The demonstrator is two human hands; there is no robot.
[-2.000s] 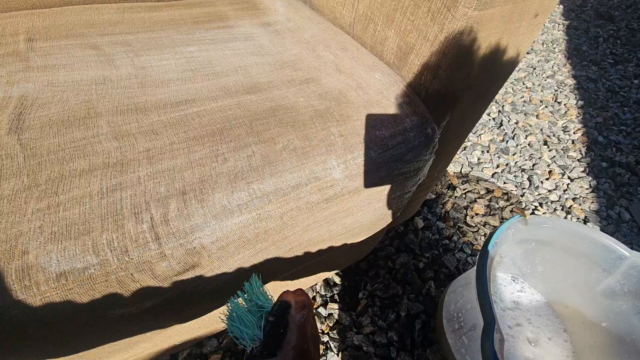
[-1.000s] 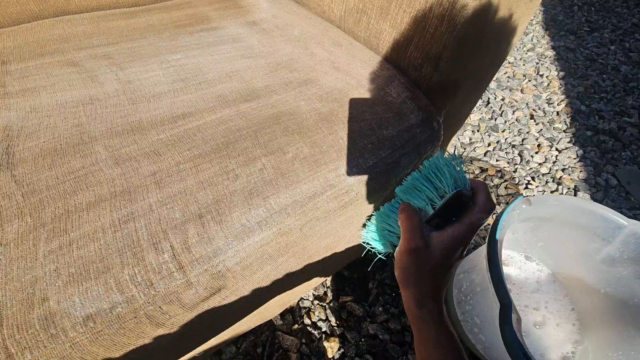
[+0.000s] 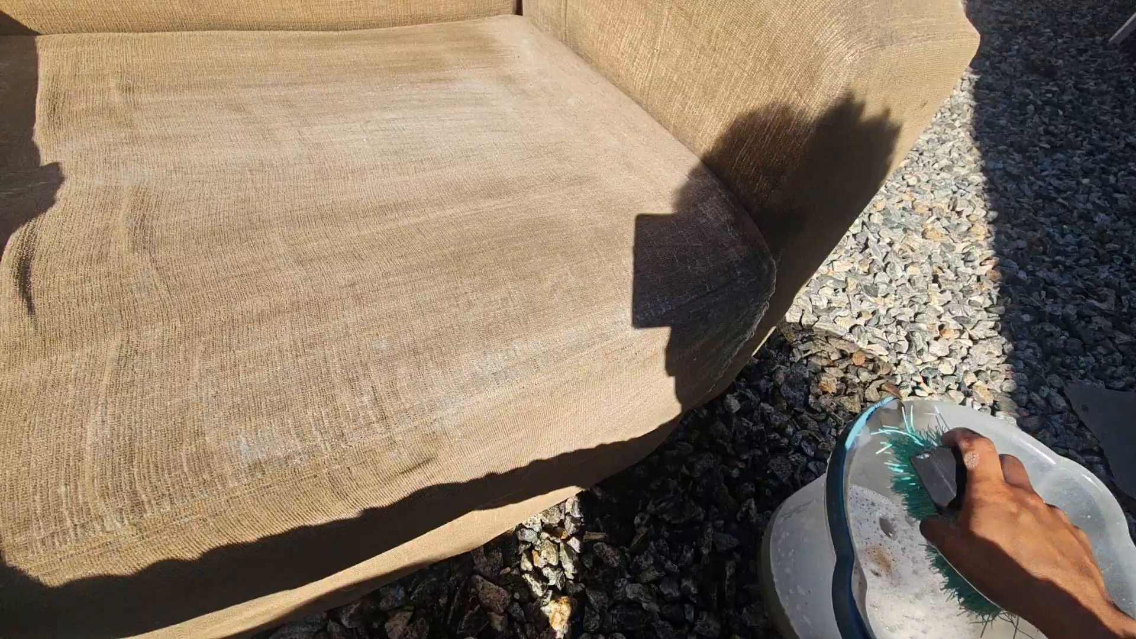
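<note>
At the lower right, my right hand grips a scrub brush by its dark back, with its teal bristles over the foamy water in a whitish plastic tub. Foam floats inside the tub, and part of the brush lies hidden behind my fingers. Left of the tub stands an armchair or sofa in tan woven fabric; its seat shows pale, whitish streaks and darker damp-looking patches. Whitish residue also lines the front corner beside the armrest. My left hand is out of view.
Gravel covers the ground beside the seat, dark and wet-looking near the tub. A flat grey piece lies at the right edge. Shadows fall across the seat, the armrest and the gravel.
My right hand, with the brush in it, has moved from the seat's front edge to the right, over the tub. The view takes in more of the seat and armrest.
</note>
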